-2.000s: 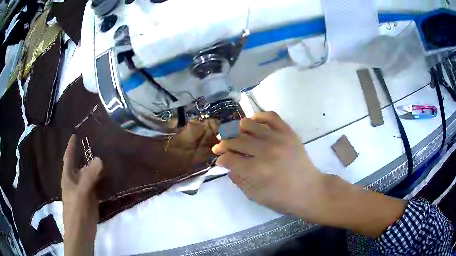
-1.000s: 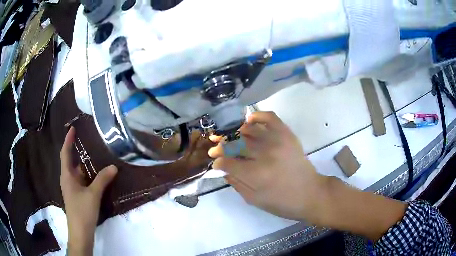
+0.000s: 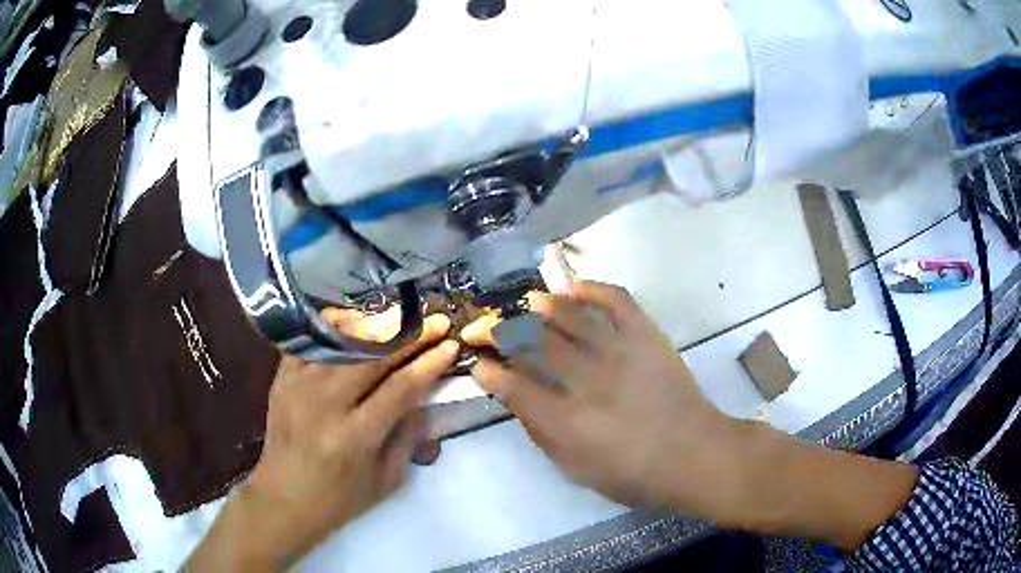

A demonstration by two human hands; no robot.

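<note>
The white sewing machine head [image 3: 672, 106] with its blue stripe spans the upper view. A dark brown garment panel [image 3: 123, 369] lies at the left and runs under the needle area. My left hand [image 3: 347, 431] is on the cloth in front of the needle, its fingertips at the cloth near the foot. My right hand [image 3: 616, 403] is just right of it, fingers bent at the cloth by the grey guide [image 3: 526, 341]. The fingertips of both hands nearly meet. The presser foot and the cloth edge under the fingers are mostly hidden.
A narrow brown strip [image 3: 826, 246] and a small brown square [image 3: 768, 365] lie right of my right hand. A red-and-blue tool [image 3: 931, 275] and a black cord [image 3: 890, 313] lie further right. A measuring tape [image 3: 862, 423] runs along the front edge. Gold-patterned material [image 3: 73, 106] is far left.
My left hand has moved right from the panel at the left to the needle area. My right hand has stayed near the foot. The panel's left part is uncovered.
</note>
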